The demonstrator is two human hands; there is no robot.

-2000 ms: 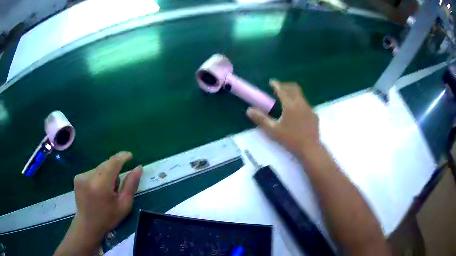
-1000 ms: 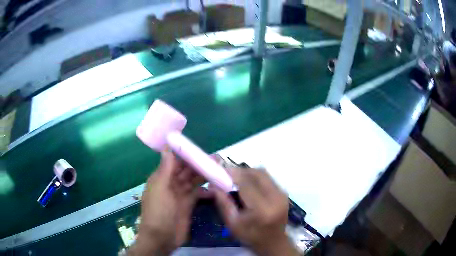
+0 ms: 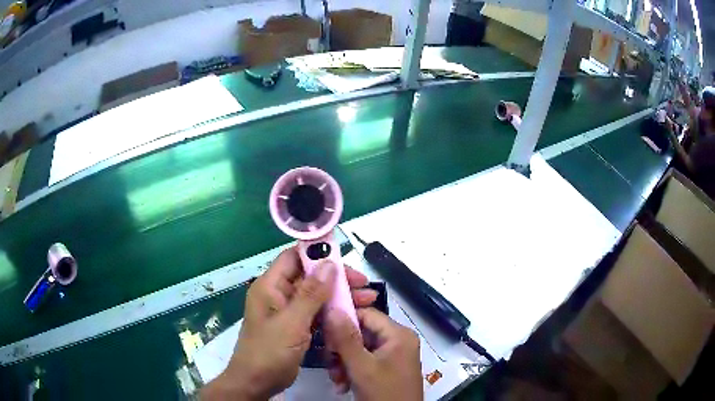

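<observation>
A pink handheld fan [image 3: 306,205] is held upright above the bench, its round head up with a dark centre facing me. A small dark oval shows at the top of its handle. My left hand [image 3: 274,333] grips the handle from the left, thumb on its front. My right hand [image 3: 376,352] holds the lower handle, whose end is hidden by the fingers. A black electric screwdriver [image 3: 419,291] lies on the white sheet [image 3: 502,235], right of my hands. The black screw tray [image 3: 313,354] is mostly hidden behind my hands.
Another fan [image 3: 61,265] with a blue cell in its open handle lies on the green conveyor belt [image 3: 259,160] at left. A further fan [image 3: 508,111] lies far along it. A metal post [image 3: 542,86] stands at the belt edge. Open cartons [image 3: 658,274] and people are at right.
The fan was picked up from the belt and brought between both hands. Since one second ago it has turned from lying slanted to upright, head facing me. The fan at left has shifted slightly left in view.
</observation>
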